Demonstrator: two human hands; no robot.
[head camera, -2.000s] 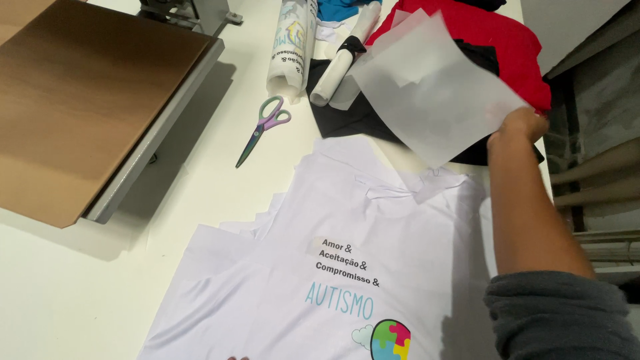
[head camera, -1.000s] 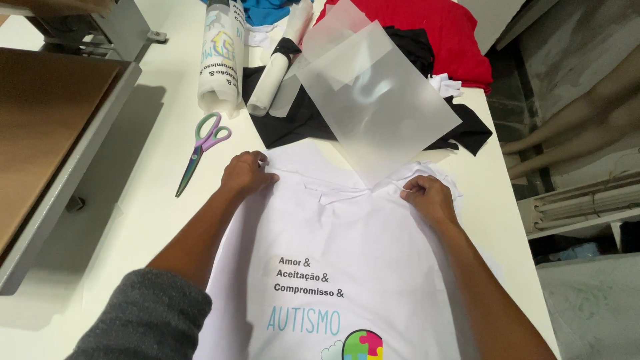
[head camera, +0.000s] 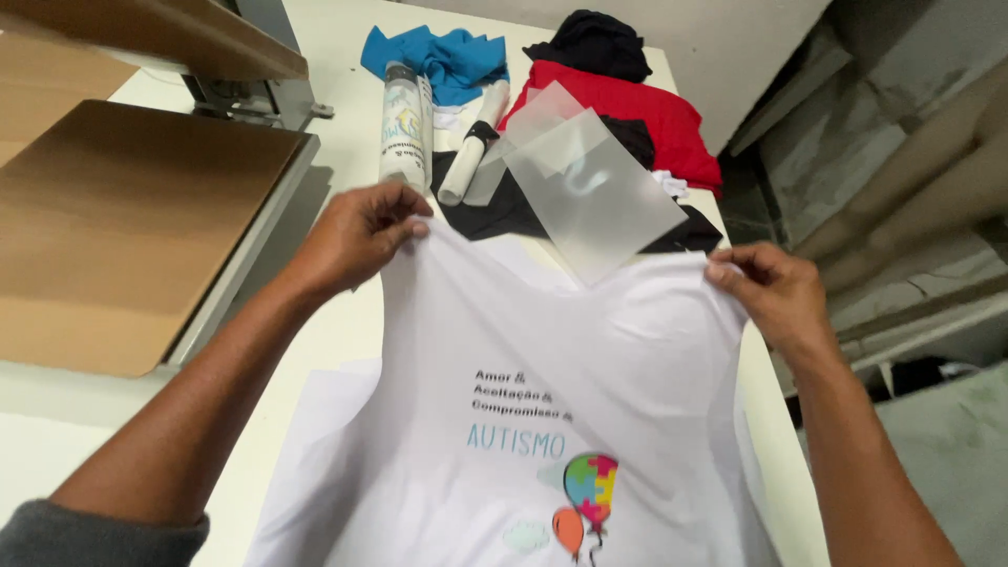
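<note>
A white T-shirt (head camera: 654, 378), printed with dark and blue lettering and colourful balloons, is stretched between my two hands. My left hand (head camera: 366, 232) pinches one shoulder of it at the upper left, and my right hand (head camera: 768, 291) pinches the other at the upper right. The shirt's upper part looks lifted off the white cloth (head camera: 315, 417) beneath it. Beyond the neckline lie translucent sheets (head camera: 598, 189) on black fabric (head camera: 504, 205). The shirt's lower hem is out of view.
A heat press (head camera: 142, 228) with a brown covered platen stands at the left. Printed film rolls (head camera: 403, 134), a white roll with a black band (head camera: 468, 161), blue fabric (head camera: 449, 59), red fabric (head camera: 654, 106) and a black cloth bundle (head camera: 594, 43) lie at the table's far end.
My right hand has let go of a translucent sheet, which it held two seconds ago. Both hands now hold the T-shirt, raised from where it lay. The scissors seen earlier are no longer visible.
</note>
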